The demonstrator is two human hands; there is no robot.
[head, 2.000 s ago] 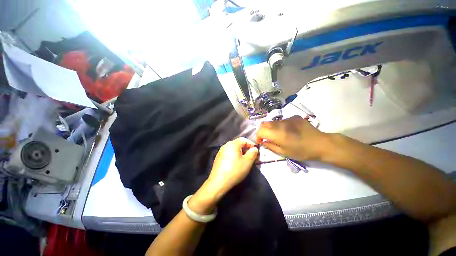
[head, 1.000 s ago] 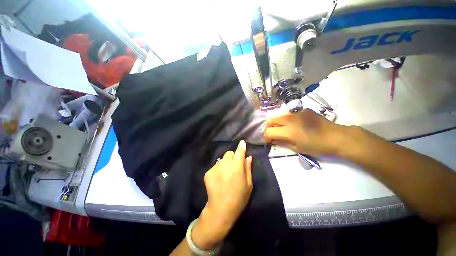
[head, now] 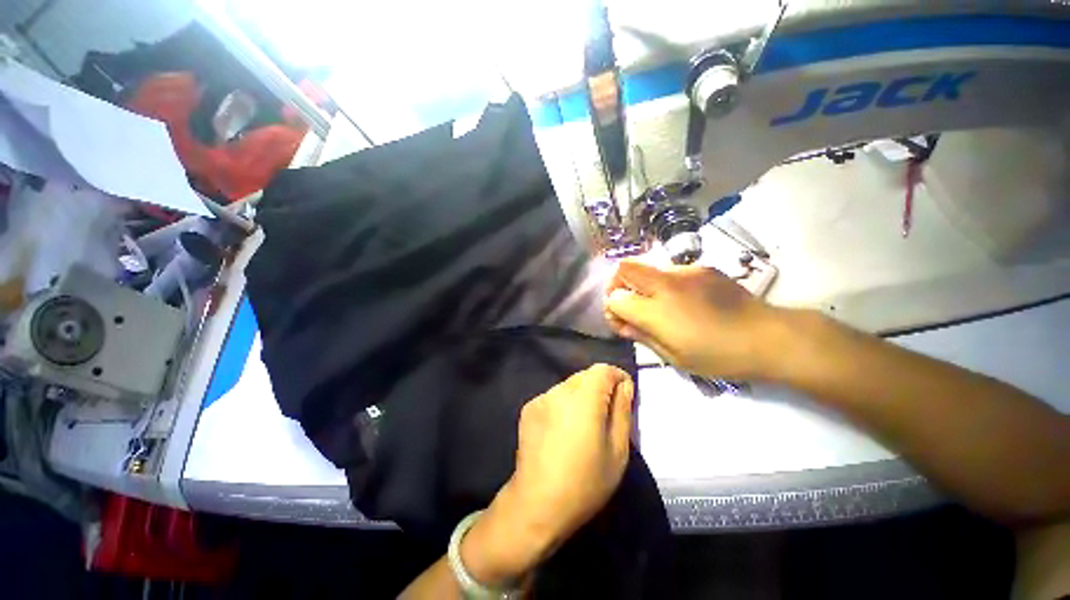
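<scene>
A black garment piece lies left of and under the needle area, with a small white mark on it, and hangs over the table's front edge. My left hand pinches the cloth near its right edge, in front of the needle. My right hand holds the cloth's edge with closed fingertips just in front of the presser foot. The cloth under the fingers of both hands is partly hidden. The white sewing machine head with a blue stripe stands behind my right hand.
The white table's ruler-marked front edge runs below my hands. Metal snips or a similar tool partly show under my right hand. At left are a second machine, a white paper sheet and red cloth. A red thing hangs under the machine arm.
My left hand went from the needle area to lying spread on the cloth, then moved right and closed on its edge. My right hand stays near the presser foot. The view has shifted slightly.
</scene>
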